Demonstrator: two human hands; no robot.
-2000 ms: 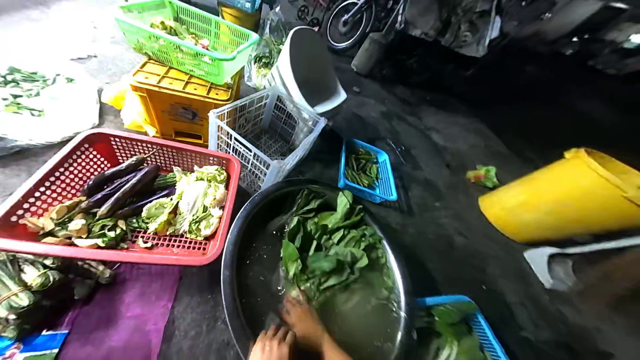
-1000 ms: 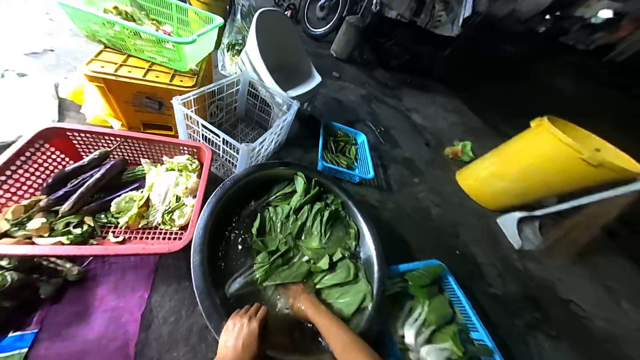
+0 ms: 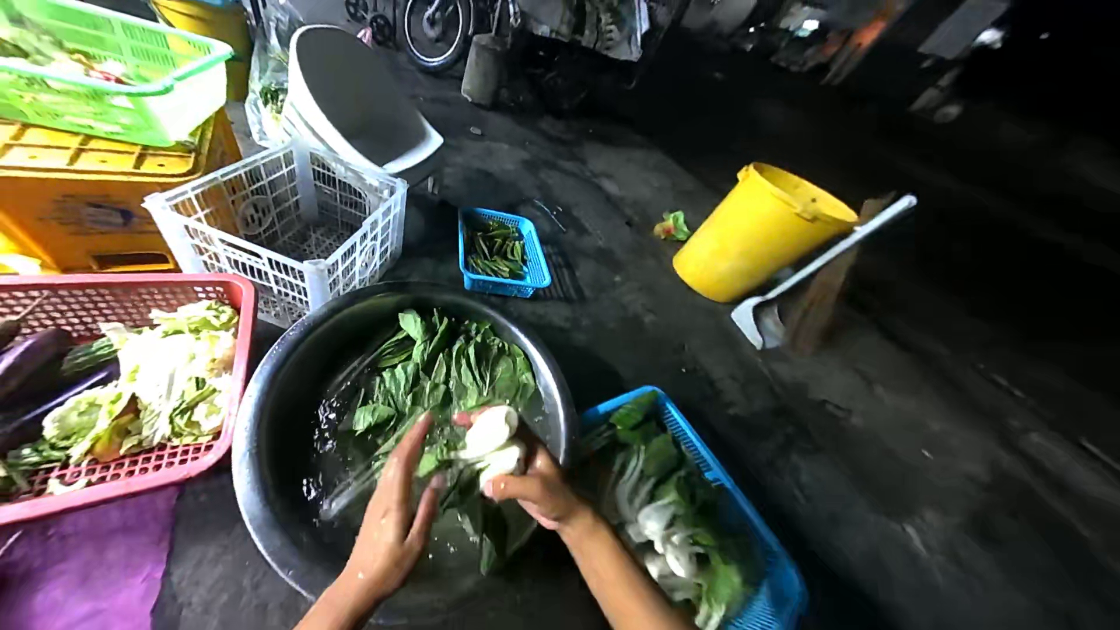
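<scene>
A large round metal basin (image 3: 262, 437) holds water and leafy greens (image 3: 437, 367). Over its near part, my right hand (image 3: 542, 481) grips the white stem ends of some bok choy (image 3: 494, 442), whose green leaves hang down toward the water. My left hand (image 3: 394, 507) is just left of the bunch, wet, with its fingers apart and nothing in it. Against the basin's right side stands a blue plastic basket (image 3: 744, 516) with more bok choy (image 3: 669, 534), stems and leaves both showing.
A red basket (image 3: 248, 350) with eggplants and pale leafy trimmings lies left. Behind are a white crate (image 3: 315, 280), an orange crate (image 3: 79, 223) under a green basket (image 3: 175, 96), and a small blue basket (image 3: 535, 254) of green pods. A tilted yellow bucket (image 3: 752, 236) stands right.
Both hands were down in the basin among the greens; now they are raised above the water, the right one with bok choy in it.
</scene>
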